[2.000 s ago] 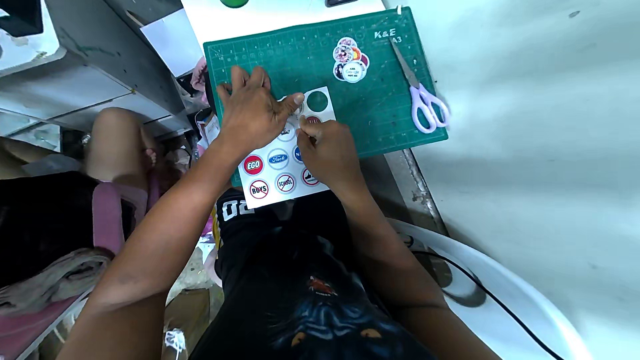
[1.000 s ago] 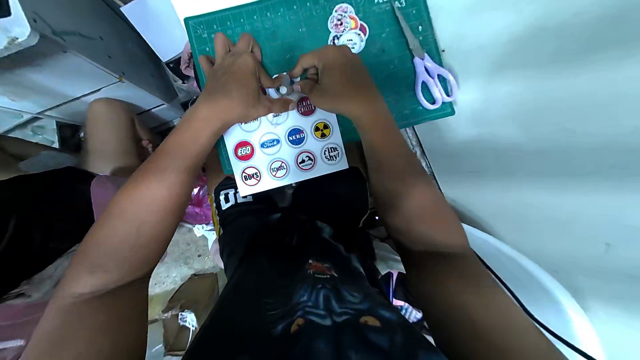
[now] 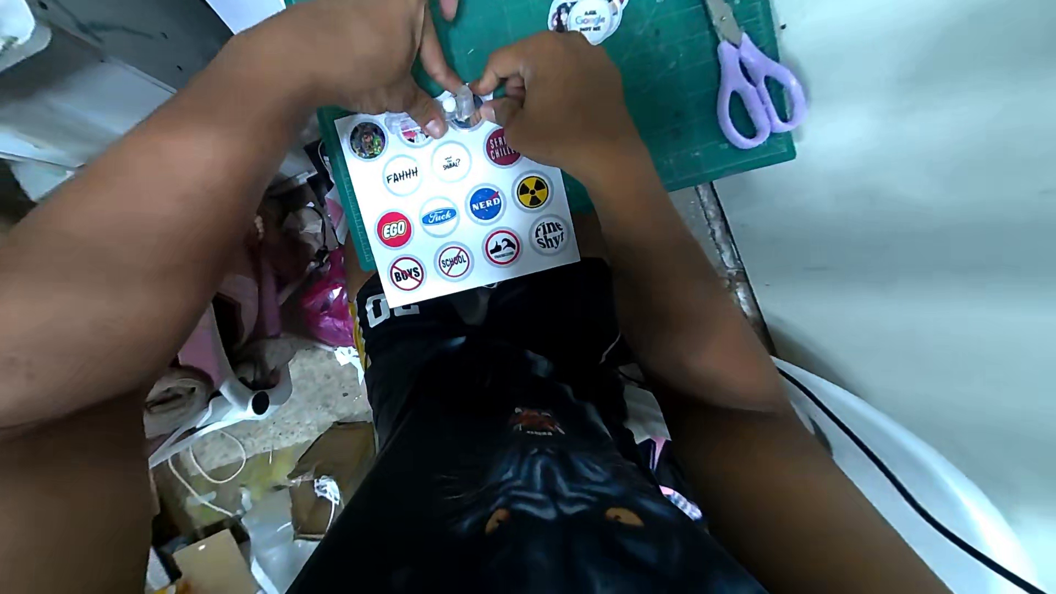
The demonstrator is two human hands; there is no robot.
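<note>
A white sheet of round printed stickers (image 3: 429,186) lies over the near edge of a green cutting mat (image 3: 660,132) and reaches onto my lap. My left hand (image 3: 379,66) is at the sheet's top edge, its thumb and a finger against a small clear plastic piece (image 3: 459,106). On the other side of that piece, my right hand (image 3: 561,99) pinches with thumb and bent forefinger. What exactly the fingertips grip is partly hidden. Cut round stickers (image 3: 590,18) lie on the mat beyond my right hand. Purple-handled scissors (image 3: 755,91) rest on the mat's right side.
A white surface (image 3: 891,181) stretches along the right, with a white basin (image 3: 932,462) and a black cable (image 3: 891,478) below it. Cardboard pieces (image 3: 334,470), a pink plastic bag (image 3: 330,301) and other clutter lie on the floor at the left.
The sheet has turned and more of its stickers show. Both hands stay at its upper part, around the small clear piece. The view has shifted so the mat sits higher.
</note>
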